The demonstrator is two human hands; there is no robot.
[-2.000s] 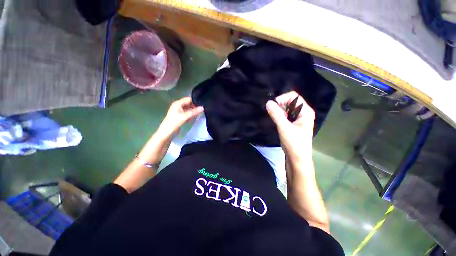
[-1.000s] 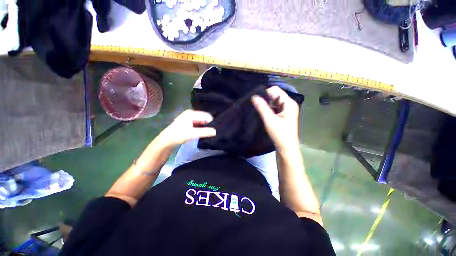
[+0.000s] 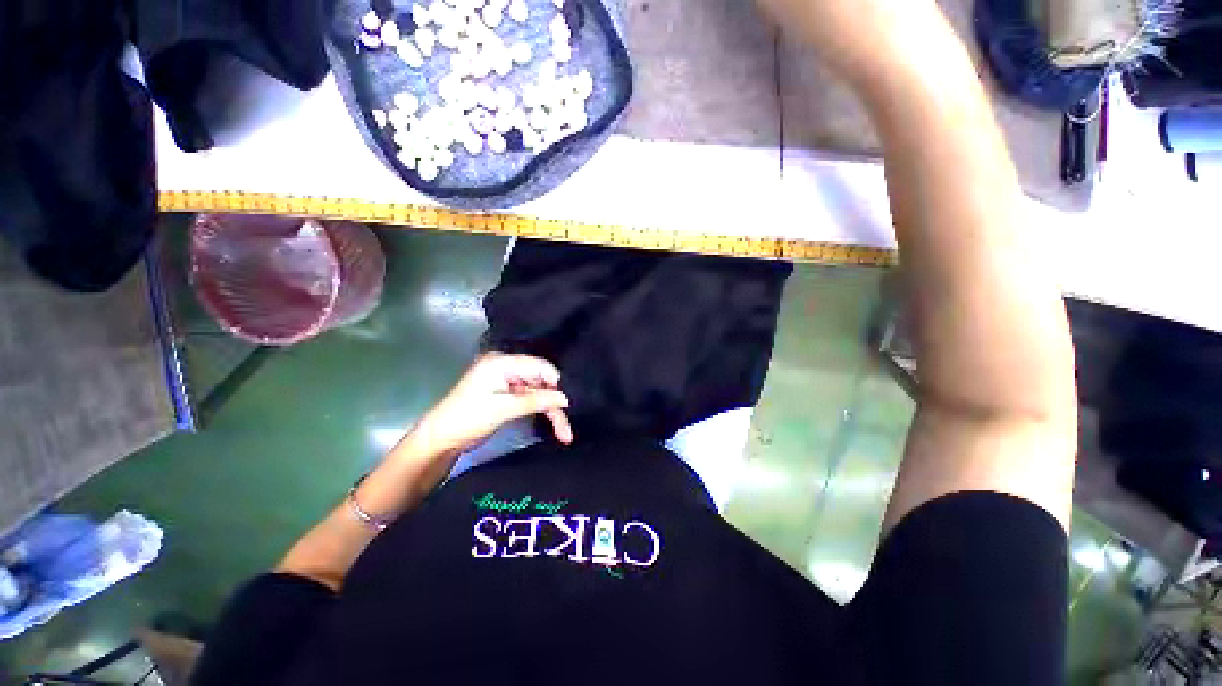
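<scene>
The black garment (image 3: 643, 328) lies over my lap and reaches to the table edge. My left hand (image 3: 507, 399) is at the garment's lower left edge with its fingers curled; whether it pinches the cloth is unclear. My right arm stretches far forward over the table, and the right hand (image 3: 842, 16) is cut off by the top edge of the picture, so its fingers and anything in them are hidden.
A dark tray (image 3: 590, 158) of small white pieces stands on the table. A yellow tape measure (image 3: 442, 221) runs along the table edge. A pink-red mesh bin (image 3: 268, 279) is on the floor at left. Dark cloth (image 3: 81, 174) hangs at upper left. A dark blue ring-shaped object lies upper right.
My right hand has left the garment and moved far forward over the table. My left hand stays near the garment's left edge, slightly lower. The view has shifted, showing more of the table.
</scene>
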